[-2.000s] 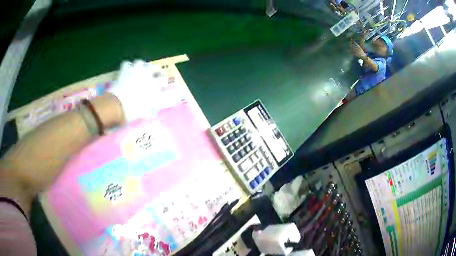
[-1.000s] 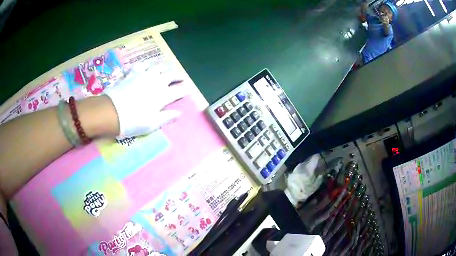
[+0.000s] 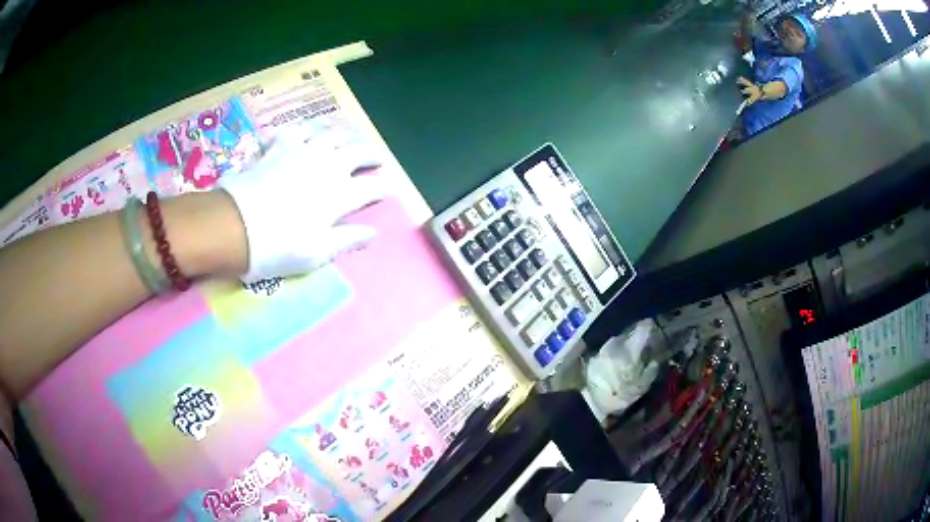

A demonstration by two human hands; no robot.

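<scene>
My left hand (image 3: 301, 204), in a white glove with bracelets at the wrist, lies flat with its fingers spread on a large pink, blue and white printed sheet (image 3: 408, 280). No object shows in it; what is under the palm is hidden. My right hand is out of the picture. A silver-white calculator (image 3: 532, 267) lies tilted against the sheet's right edge. A white power adapter (image 3: 609, 502) shows at the bottom edge, partly cut off, beside black cords (image 3: 449, 459).
The sheet lies on a green surface (image 3: 479, 102). Crumpled white material (image 3: 620, 369) lies beside bundled leads with metal terminals (image 3: 714, 408). A bright monitor (image 3: 872, 408) stands at lower right. A person in blue (image 3: 775, 87) is at the far upper right.
Since two seconds ago the view has shifted and sharpened, and the gloved hand appears lower and spread on the sheet. Over the last second it has hardly moved. The distant person's arms have lowered.
</scene>
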